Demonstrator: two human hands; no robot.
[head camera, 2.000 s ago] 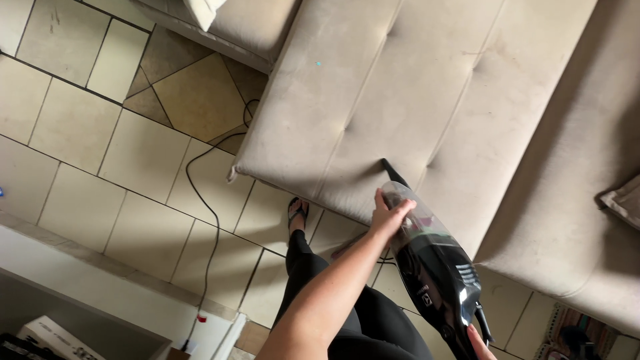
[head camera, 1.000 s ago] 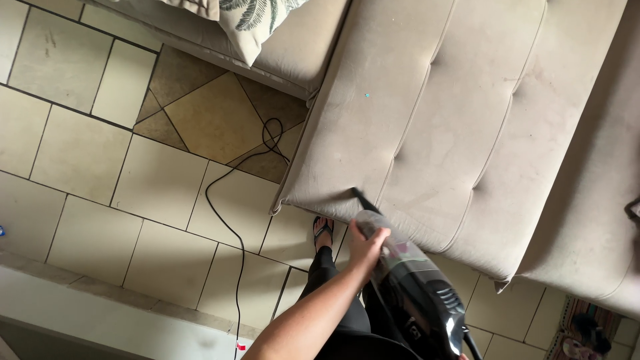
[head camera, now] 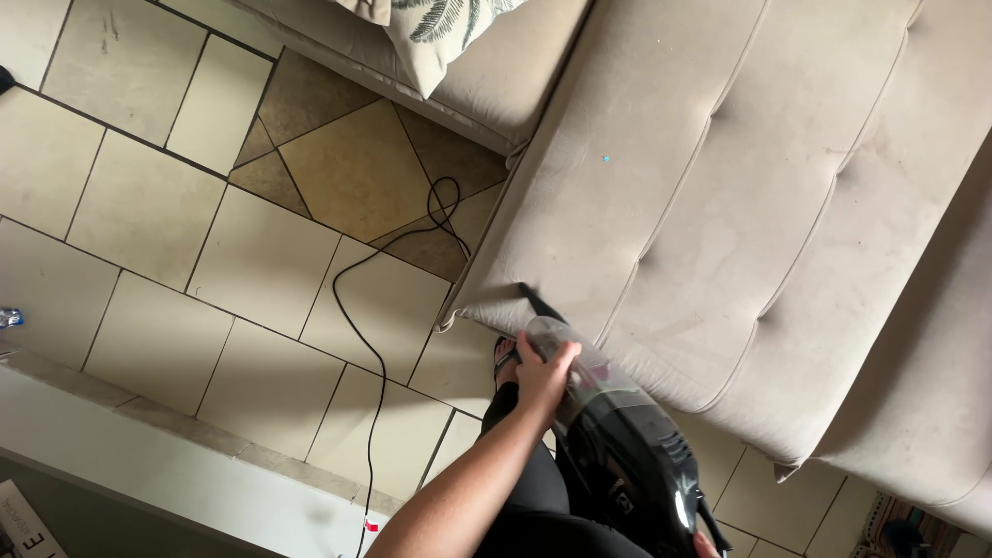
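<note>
A black handheld vacuum cleaner point(head camera: 635, 442) with a clear dust bin slants across the lower middle. My left hand point(head camera: 546, 368) grips its clear front part, thumb on top. Only the fingers of my right hand point(head camera: 704, 545) show at the bottom edge, around the rear handle end. The black crevice nozzle point(head camera: 542, 301) rests its tip at the near left corner of a beige tufted ottoman point(head camera: 682, 194). A small blue speck point(head camera: 606, 159) lies on the upholstery farther up.
A black power cord point(head camera: 380, 372) winds over the tiled floor point(head camera: 263, 263), left of my sandalled foot point(head camera: 505, 358). A sofa seat point(head camera: 496, 70) with a leaf-print cushion point(head camera: 434, 39) stands at the top. More beige upholstery point(head camera: 914, 403) is at right, a striped rug point(head camera: 876, 527) below it.
The nozzle tip has moved left along the ottoman's near end to its corner. Both hands stay on the vacuum. The view has shifted, bringing more of the leaf-print cushion into sight.
</note>
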